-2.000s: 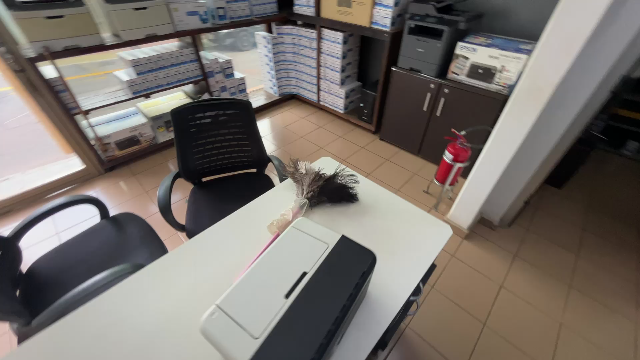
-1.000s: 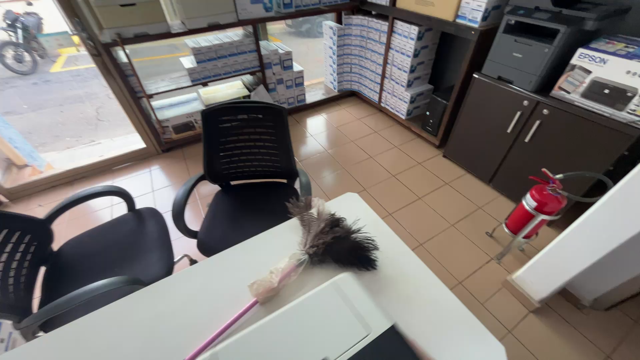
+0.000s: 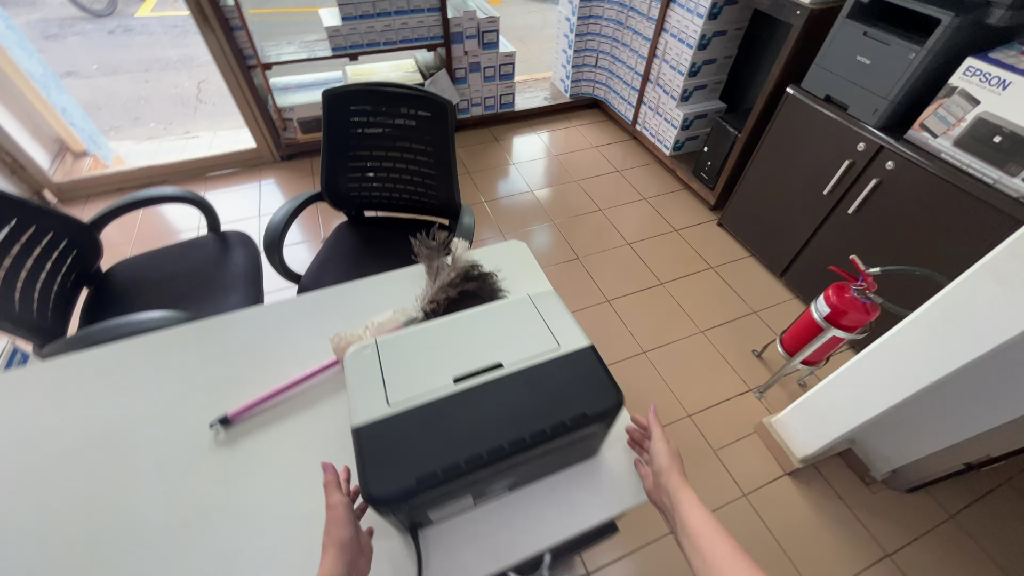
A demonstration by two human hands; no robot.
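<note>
A white and black printer (image 3: 480, 384) sits on the white table (image 3: 160, 448), with a dark cable hanging at its near left corner. Close by its left side is my left hand (image 3: 346, 520), fingers apart and holding nothing. My right hand (image 3: 660, 464) is near the printer's right side, beside the table's edge, also empty with fingers spread. Whether either hand touches the casing is hard to tell. Behind the printer lies a feather duster (image 3: 460, 280) with grey and dark feathers and a pink handle (image 3: 280, 390); the printer hides part of it.
Two black office chairs (image 3: 388, 160) (image 3: 172, 272) stand beyond the table. A red fire extinguisher (image 3: 828, 320) in a metal stand is on the tiled floor at right, near a white wall (image 3: 920, 368). Dark cabinets (image 3: 872, 192) and shelves of boxes (image 3: 608, 56) line the back.
Both my hands have come into view, one on either side of the printer. The printer appears turned relative to the table, and it now covers part of the duster. The view has shifted.
</note>
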